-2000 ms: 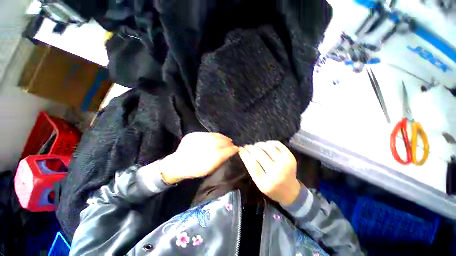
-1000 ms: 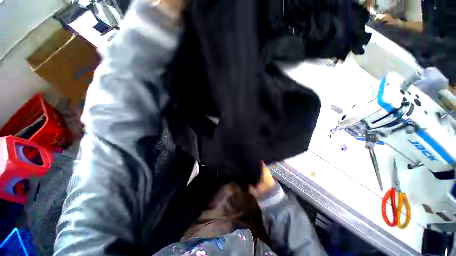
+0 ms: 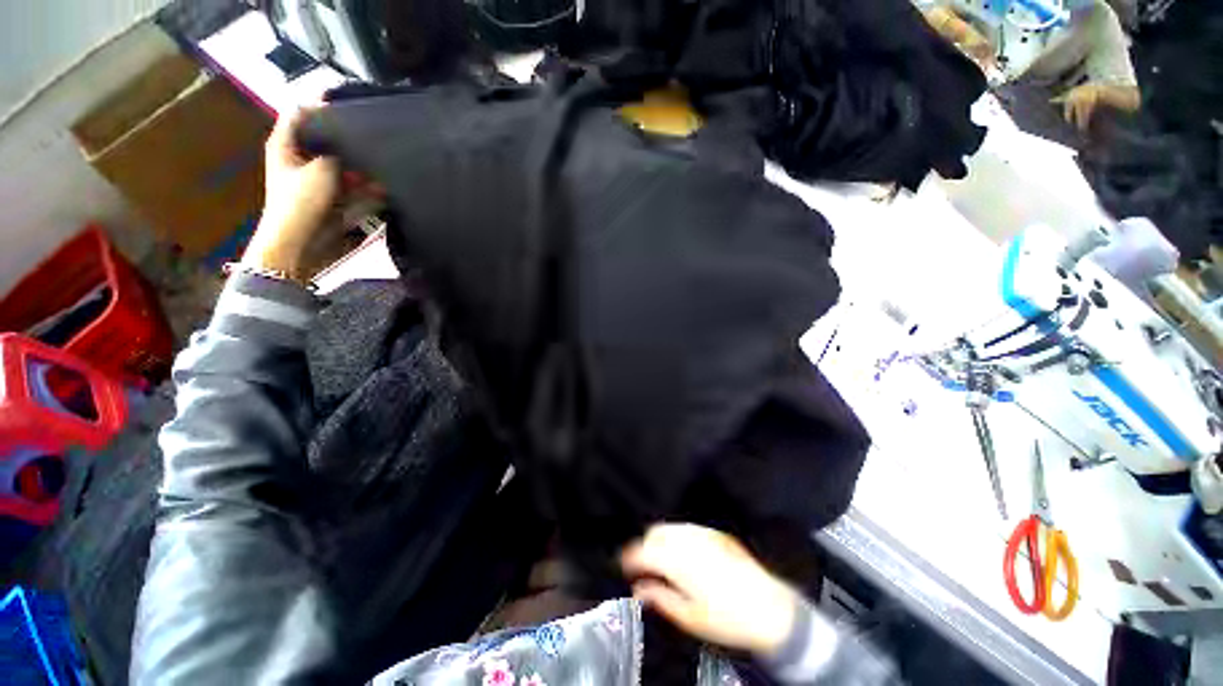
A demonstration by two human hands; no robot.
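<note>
A large smooth black garment (image 3: 630, 295) is spread between my hands, over the table and its front edge. My left hand (image 3: 298, 194) is raised at the upper left and holds the garment's far left corner. My right hand (image 3: 711, 586) is low at the centre, a little blurred, with its fingers on the garment's near edge. Dark speckled pile fabric (image 3: 369, 389) lies below my left forearm. A small yellow-brown patch (image 3: 661, 113) shows at the garment's far edge.
The white sewing machine (image 3: 1073, 362) stands at right. Tweezers (image 3: 990, 462) and red and orange scissors (image 3: 1041, 563) lie before it. More black cloth (image 3: 872, 94) lies at the back. A cardboard box (image 3: 168, 154) and red crates (image 3: 94, 302) are at left. Another person's hand (image 3: 1093, 101) shows at upper right.
My left arm has come down from the top edge, and my left hand is now visible holding the cloth. The garment has gone from bunched to spread out. My right hand shows more fully.
</note>
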